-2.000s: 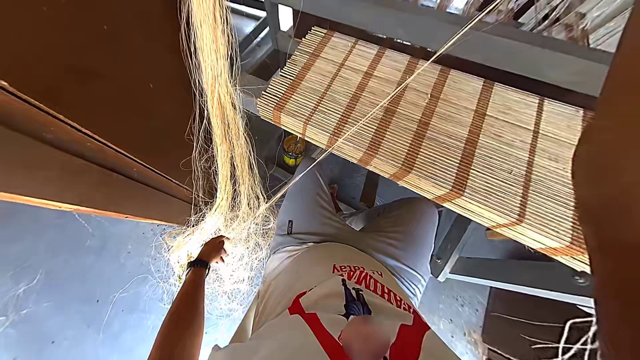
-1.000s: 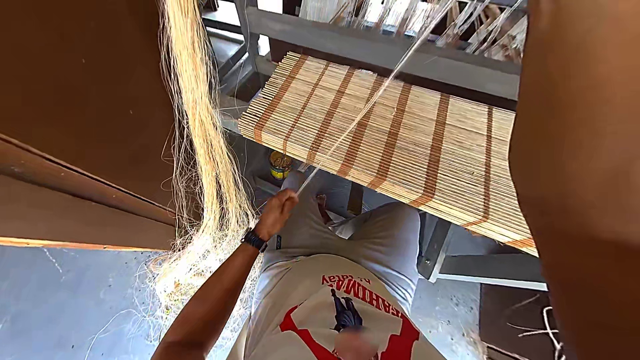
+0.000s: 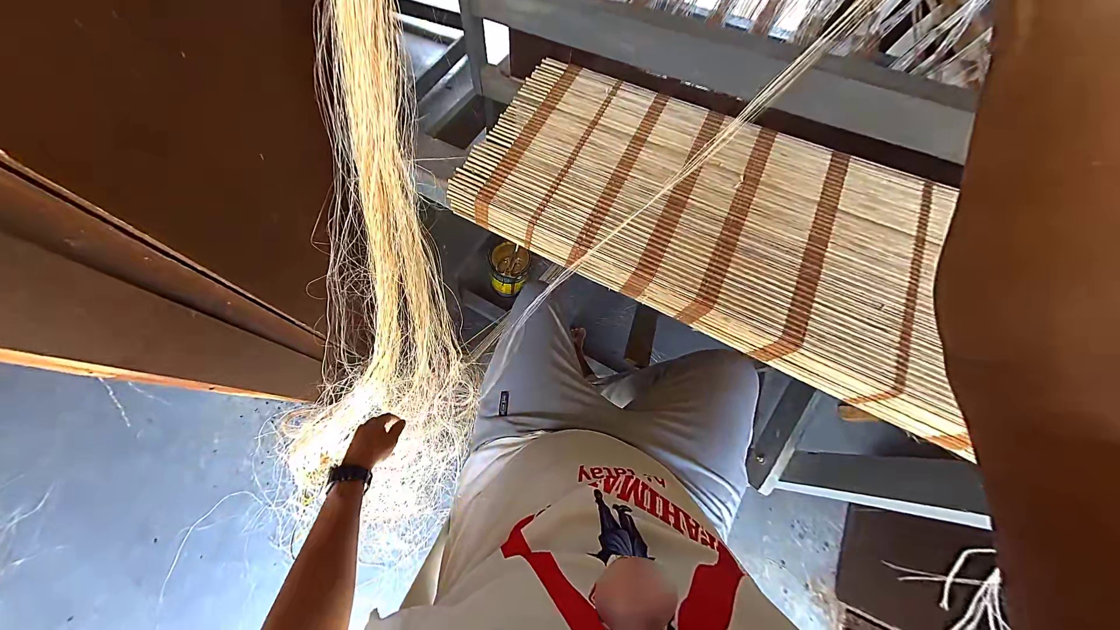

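Observation:
My left hand (image 3: 374, 440), with a dark watch at the wrist, is at the tangled lower end of a long hank of pale fibres (image 3: 376, 175) hanging at the left. Its fingers are curled, and whether they grip any strands cannot be told. A thin bundle of pale strands (image 3: 682, 175) runs slantwise from the upper right, over a woven slatted mat (image 3: 700, 201) with brown stripes, down to my left thigh. The mat lies on the grey wooden frame of a loom (image 3: 744, 61). My right arm fills the right edge; the right hand is out of view.
A brown wooden panel (image 3: 157, 175) stands at the left, beside the hank. Under the mat is a small yellow tin (image 3: 508, 267). Loose white strands (image 3: 971, 586) lie at the lower right, near the loom's grey leg brace (image 3: 884, 486). Bare feet show below the mat.
My left hand has moved from the slanting strands, which it gripped a second ago, back left to the tangled end of the hank.

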